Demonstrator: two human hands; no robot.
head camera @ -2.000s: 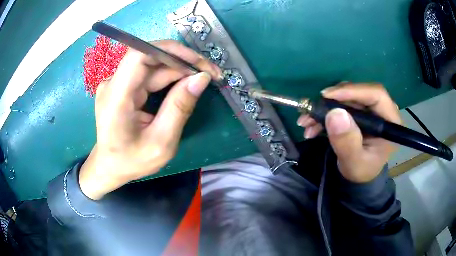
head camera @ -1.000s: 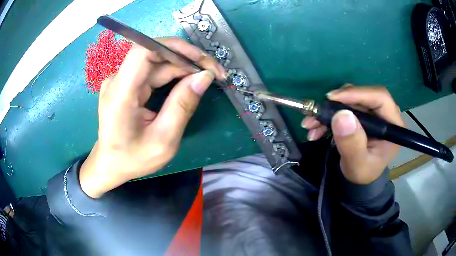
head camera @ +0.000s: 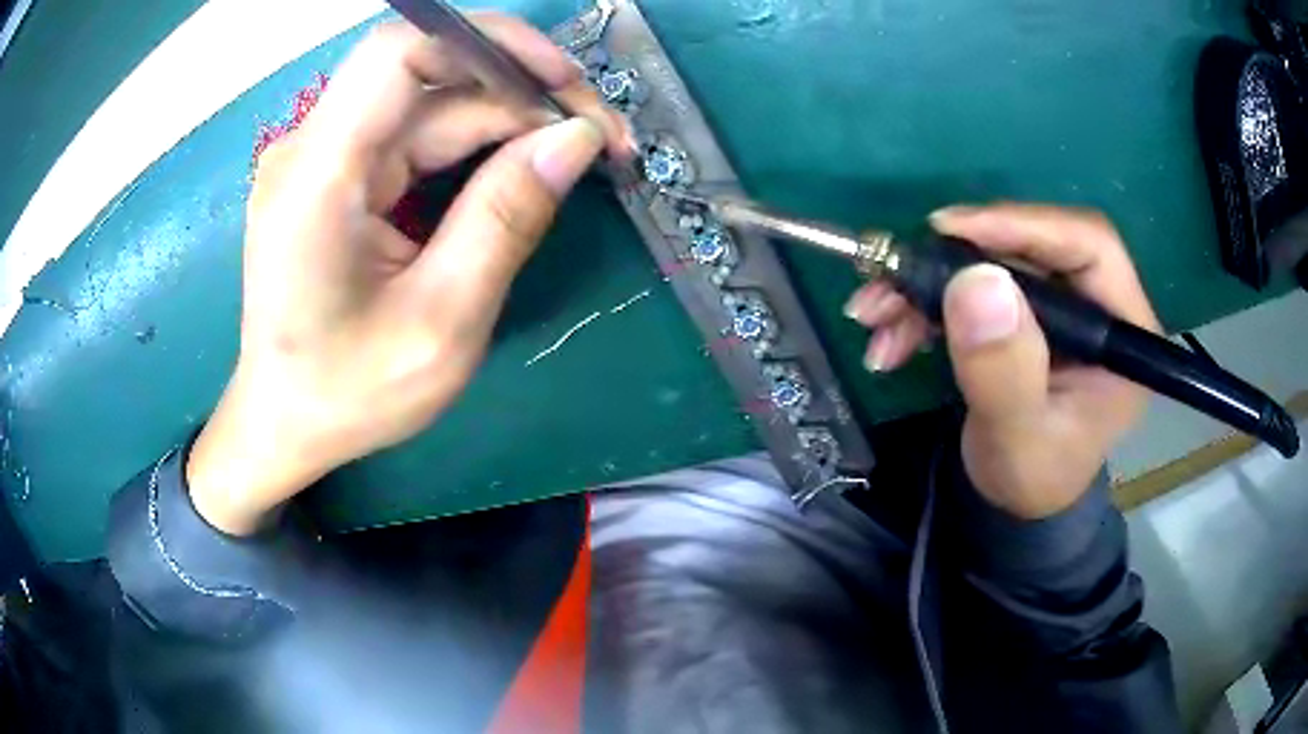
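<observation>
The grey metal jig (head camera: 786,327) lies slanted on the green mat, with several small round silver components in its recesses, one of them here (head camera: 709,247). Short red wires stick out at its left side. My left hand (head camera: 395,244) holds dark tweezers (head camera: 481,55) above the jig's left edge; their tips are hard to make out at my fingertips. My right hand (head camera: 1040,337) holds the soldering iron (head camera: 990,298) by its black handle. The iron's thin tip is over the jig, between two components; whether it touches cannot be told.
A red wire pile (head camera: 291,115) is mostly hidden behind my left hand. A thin pale thread (head camera: 588,324) lies on the green mat (head camera: 975,115) left of the jig. A black stand with a speckled tray (head camera: 1262,136) is at the right edge. A white strip crosses the upper left.
My left hand and the tweezers have moved up and left. The iron tip has moved up along the jig by one component. The jig's components appear shifted, and the pale thread has come into view.
</observation>
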